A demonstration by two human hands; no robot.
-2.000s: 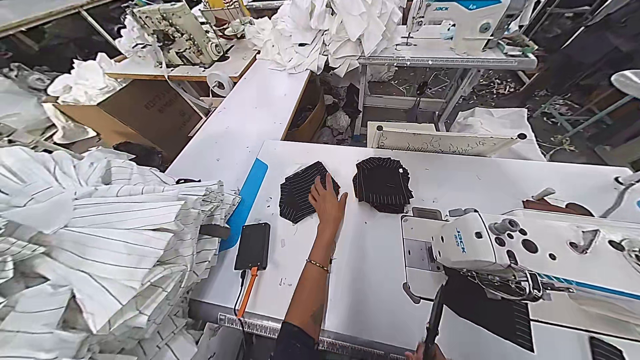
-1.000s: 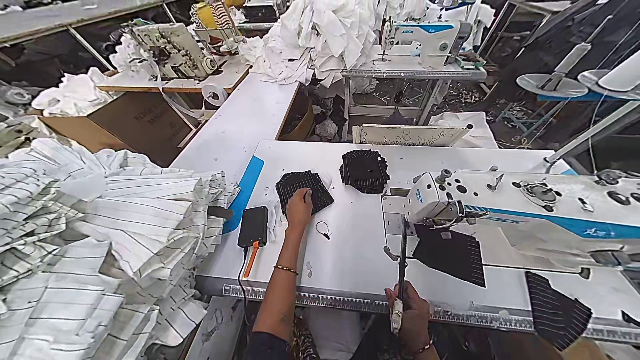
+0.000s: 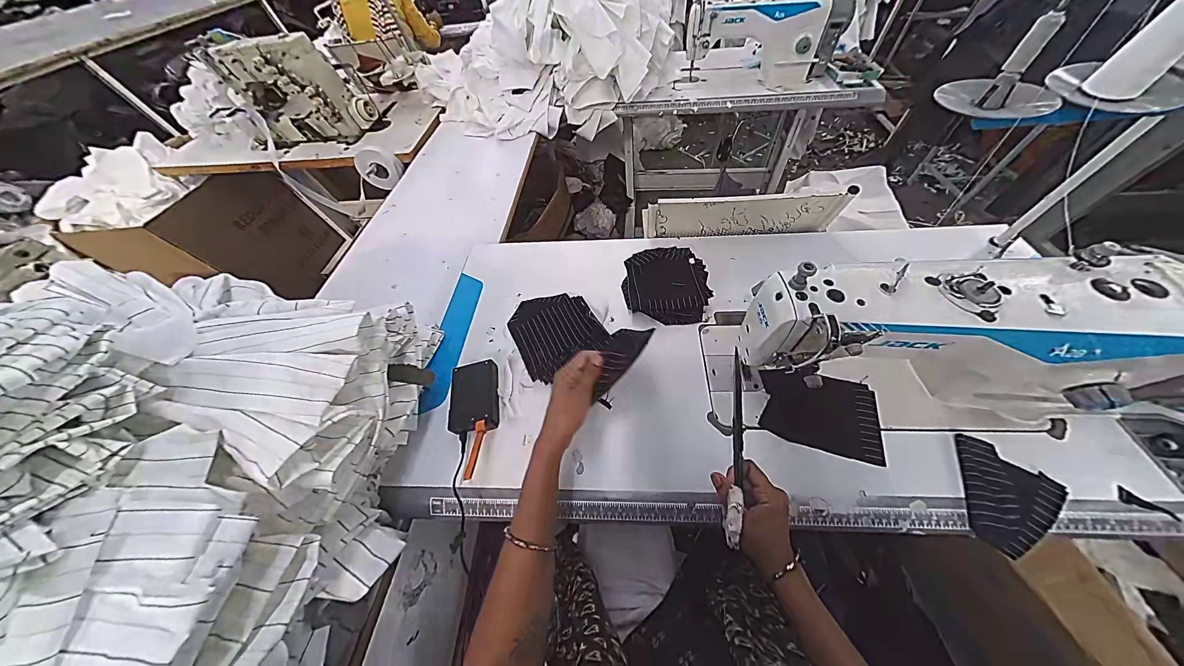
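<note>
My left hand [image 3: 577, 379] grips a dark striped fabric piece [image 3: 626, 356], lifted at the right edge of a stack of dark striped pieces [image 3: 553, 335]. My right hand [image 3: 758, 509] holds scissors [image 3: 737, 425] with light wrapping on the handle, blades pointing away from me, beside the needle area of a Jack sewing machine [image 3: 980, 347]. Behind, a second dark stack [image 3: 668, 285] lies on the white table. One dark piece [image 3: 823, 416] rests by the machine's presser foot, and another [image 3: 1008, 495] hangs partly over the front edge.
White striped fabric [image 3: 203, 462] is heaped at the left. A black box [image 3: 474, 398] with a cable and an orange item [image 3: 474, 450] sits near the table's left side. Beyond are a cardboard box [image 3: 250, 222], a second sewing machine [image 3: 777, 37] and thread stands [image 3: 999, 97].
My left hand has drawn a dark piece up from the stack, where it rested before. The scissors in my right hand are in fuller view. The view has shifted to the right.
</note>
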